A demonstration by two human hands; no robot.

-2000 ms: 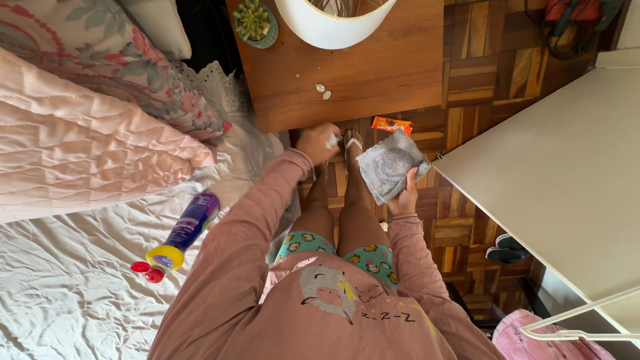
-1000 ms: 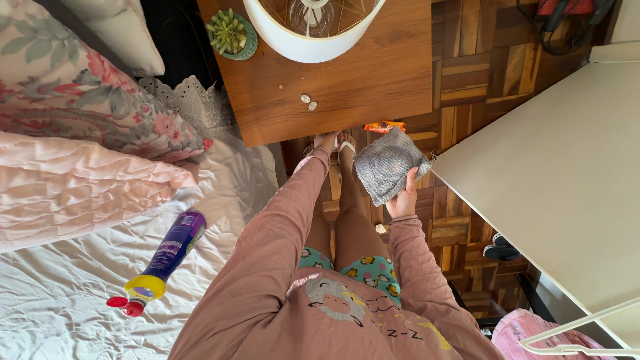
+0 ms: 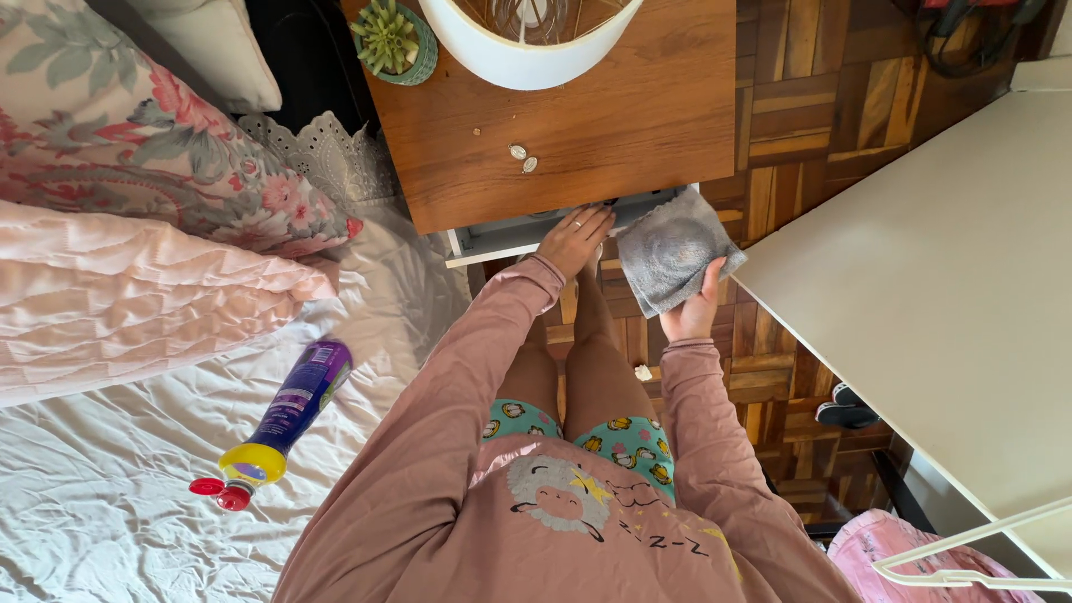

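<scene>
My left hand (image 3: 576, 238) is at the front of the wooden nightstand (image 3: 620, 117), its fingers over the front edge of a partly open drawer (image 3: 494, 249). Whether the fingers grip the drawer cannot be told. My right hand (image 3: 695, 303) holds a grey cloth (image 3: 672, 251), spread out beside the drawer's right end; the thumb lies on top and the other fingers are hidden beneath it. On the nightstand top lie two small oval medals (image 3: 523, 158). Behind them stand a potted succulent (image 3: 387, 38) and a lamp with a white shade (image 3: 536, 63).
A purple bottle (image 3: 289, 410) with its red cap flipped up lies on the white bedsheet (image 3: 100, 519) at left, near a floral pillow (image 3: 167, 142). A pale tabletop (image 3: 930, 276) reaches in from the right, with a white hanger (image 3: 963, 553) low down. A small white scrap (image 3: 642, 373) lies on the parquet.
The drawer now stands partly open; it did not show open before. My left hand has moved right along the nightstand's front. The orange packet seen by my feet earlier is out of sight.
</scene>
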